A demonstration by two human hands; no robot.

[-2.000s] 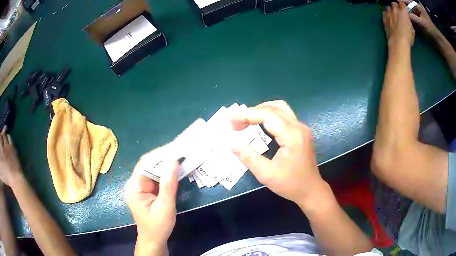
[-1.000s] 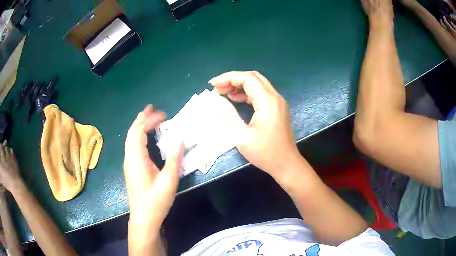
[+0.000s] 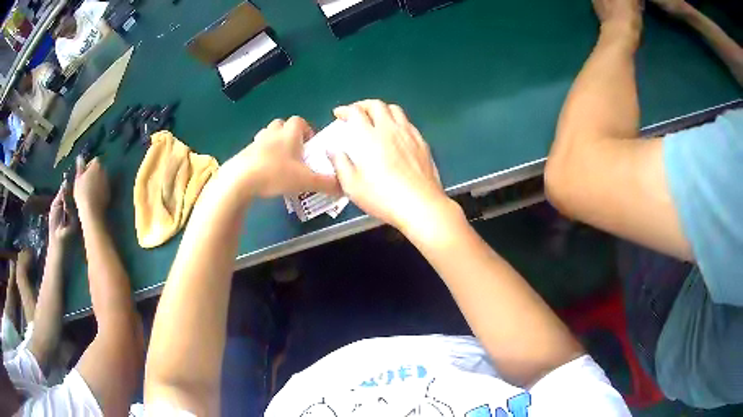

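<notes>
My left hand (image 3: 285,159) and my right hand (image 3: 387,159) are close together over the table's near edge, both closed around a white leaflet stack (image 3: 326,147). The fingers cover much of the stack. Below my hands, a leaflet pile (image 3: 314,205) with dark printed bars lies loosely overlapped on the green table, partly hidden by my hands.
A yellow-orange cloth (image 3: 169,191) lies to the left, with black small parts (image 3: 145,122) beyond it and a tan cardboard sheet (image 3: 96,106) farther left. An open black box (image 3: 252,69) stands at the far side. Neighbouring workers' arms are at both sides.
My hands have come together around the white leaflets, which were spread between them before. The view has shifted, showing more of the left side and the neighbouring people there.
</notes>
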